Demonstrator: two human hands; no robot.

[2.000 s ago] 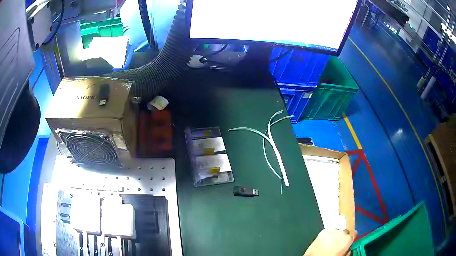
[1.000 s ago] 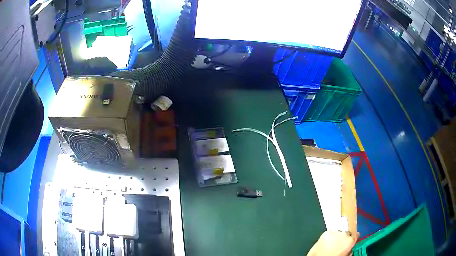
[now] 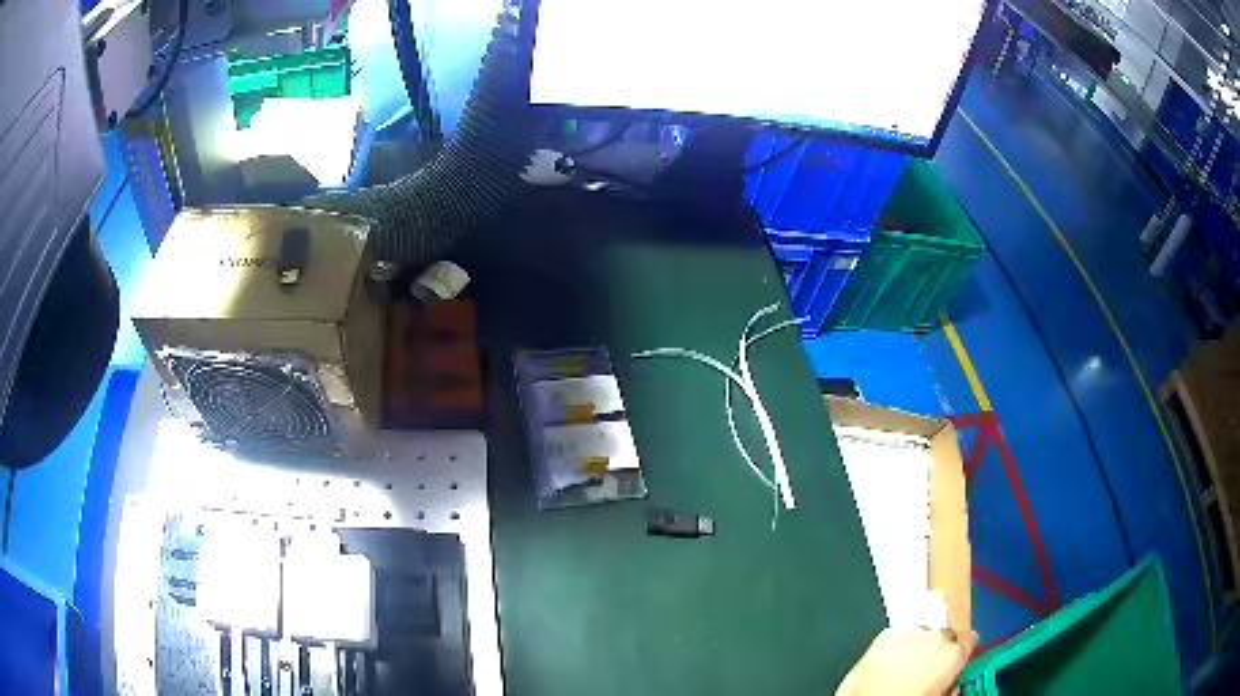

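My right hand [image 3: 904, 664] is at the bottom right, cut off by the frame edge, at the near end of the open carton [image 3: 949, 530]; its fingertips are not clear and I cannot tell if it grips anything. My left hand is not in view. Two white power adapters [image 3: 331, 598] lie side by side in the dark holding fixture [image 3: 419, 598] at the lower left, glaring under the light. White adapter cables [image 3: 279, 666] run down from them. The fixture sits on the silver perforated base plate [image 3: 408, 476].
On the green mat [image 3: 680, 612] lie a clear sample case [image 3: 582, 432], a black USB drive [image 3: 679, 524] and thin white curves [image 3: 762, 415]. A fan box [image 3: 252, 326] and reddish-brown block [image 3: 435, 367] stand left. The monitor [image 3: 748, 61] is behind; green crates [image 3: 1088, 639] stand right.
Since two seconds ago the whole view has shifted slightly, with things sitting a little further right. My right hand stays at the carton's near end. The adapters remain in the fixture.
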